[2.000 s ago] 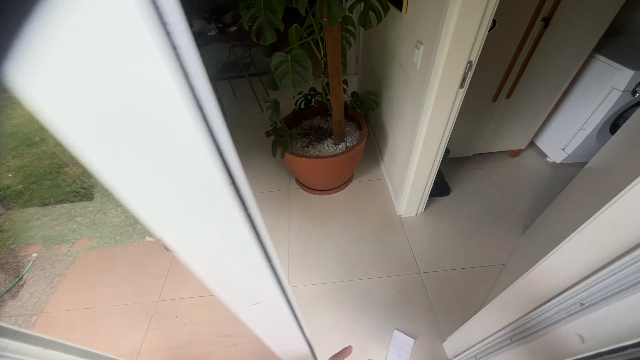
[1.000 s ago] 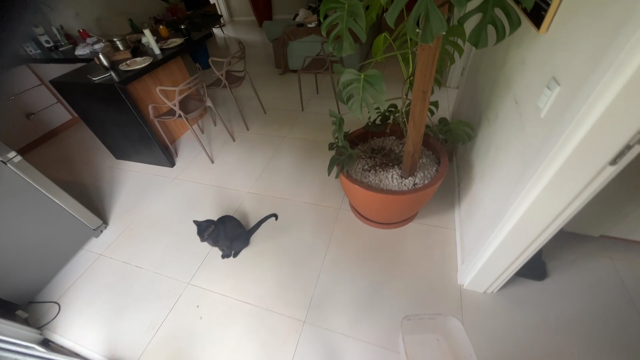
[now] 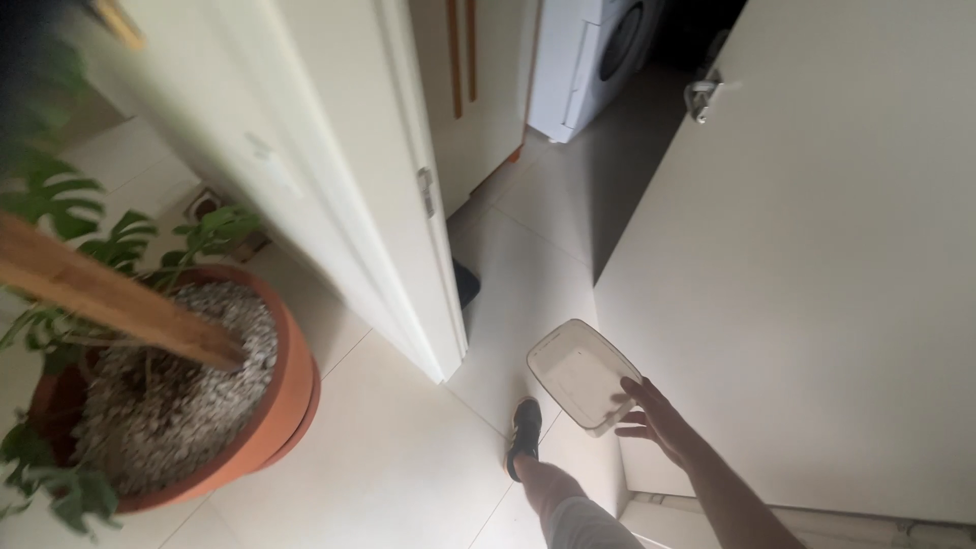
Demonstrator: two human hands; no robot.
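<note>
My right hand (image 3: 648, 415) grips the near right edge of a shallow, translucent plastic container (image 3: 576, 374), thumb over the rim and fingers below and beside it. The container is held tilted above the tiled floor, and no contents can be made out in it. My left hand is out of the view. Below the container, one of my feet in a dark shoe (image 3: 524, 435) stands on the tiles.
An open white door (image 3: 801, 267) with a metal handle (image 3: 701, 97) stands at the right. Past the door frame (image 3: 415, 229) are a cabinet (image 3: 484, 99) and a white front-loading washing machine (image 3: 583, 69). A terracotta pot (image 3: 293, 396) with a monstera stands at the left.
The view has swung right toward the doorway. The container, partly seen at the bottom edge one second ago, is now fully in view with my right hand on it. The cat has left the view.
</note>
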